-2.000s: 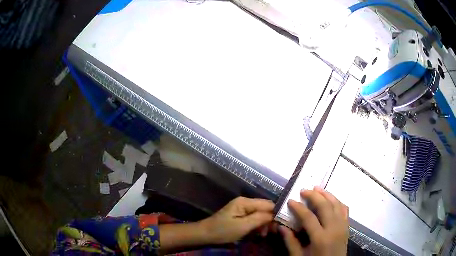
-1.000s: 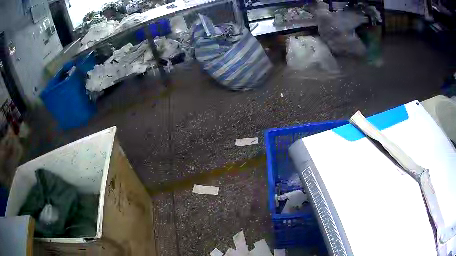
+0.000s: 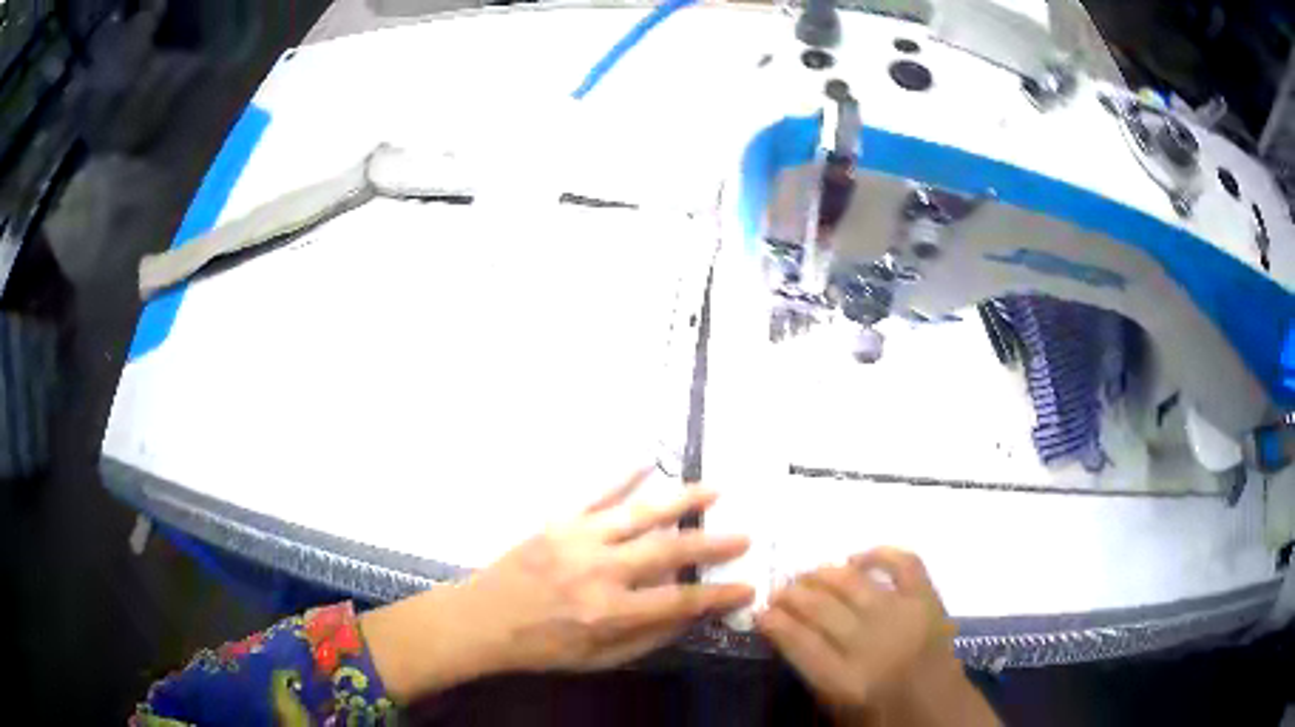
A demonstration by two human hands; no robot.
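A long narrow pale fabric strip [image 3: 731, 426] with a dark line along its left edge runs from the machine's needle area toward the front table edge. My left hand [image 3: 611, 575] lies flat with fingers spread, its fingertips across the strip's near end. My right hand [image 3: 859, 625] has its fingers bent at the strip's right edge, close to the left fingertips; whether it pinches the fabric cannot be told. The presser foot area [image 3: 795, 305] under the white sewing machine head [image 3: 1023, 242] is overexposed and hard to make out.
Sewn grey-beige strips [image 3: 270, 225] lie at the table's left, across blue tape [image 3: 227, 178]. A striped cloth [image 3: 1058, 376] hangs under the machine arm. A ruler band [image 3: 327, 564] runs along the front edge. A blue hose [image 3: 632, 50] lies behind.
The view has swung back from the floor, bin and bags to the machine. Compared with the oldest frame, my left hand has moved from the strip's near end onto its top.
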